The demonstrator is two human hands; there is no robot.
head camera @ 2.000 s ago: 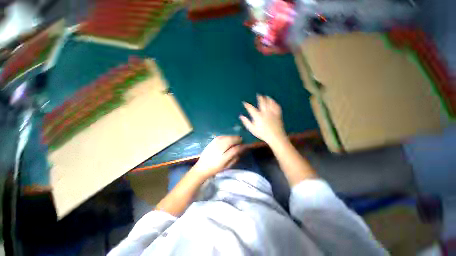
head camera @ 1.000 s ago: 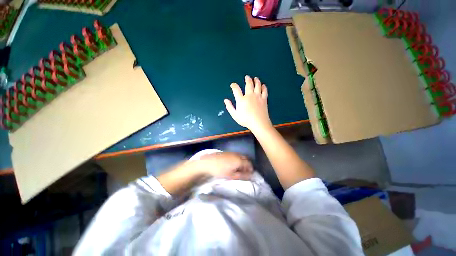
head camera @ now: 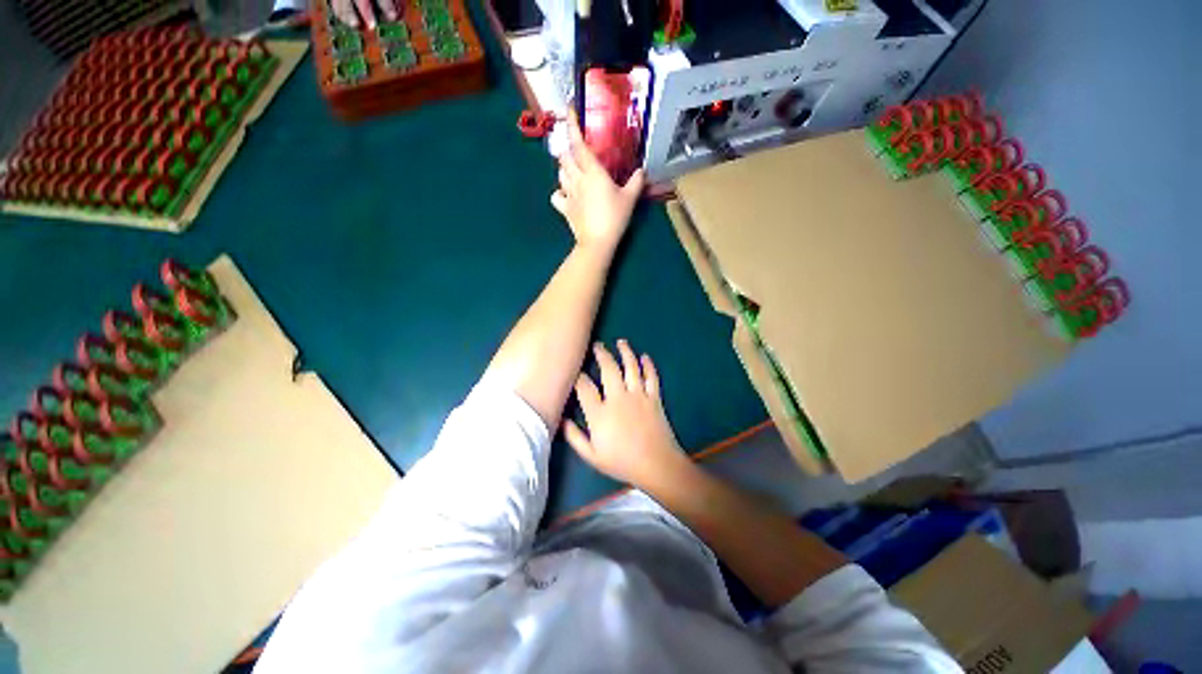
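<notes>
A smartphone (head camera: 614, 121) with a bright reddish screen leans upright at the front of the bench instrument. My left hand (head camera: 593, 195) reaches out to its lower end, with a finger along its left side and the thumb by its lower right corner. Whether it grips the phone or only touches it is not clear. My right hand (head camera: 625, 419) lies empty on the dark green tabletop (head camera: 435, 237) near the front edge, palm down, fingers spread.
Cardboard (head camera: 251, 514) at left bears rows of boards with red loops (head camera: 79, 421). More rows (head camera: 132, 119) stand behind. Another person's hand (head camera: 363, 11) is at an orange-red fixture (head camera: 402, 92). A cardboard stack (head camera: 870, 290) lies right, below the white-grey instrument (head camera: 791, 99). A red knot (head camera: 535, 123) is beside the phone.
My left hand has moved from my lap forward to the phone. My right hand stays on the tabletop. The view has shifted, bringing in the fixture and more of the instrument.
</notes>
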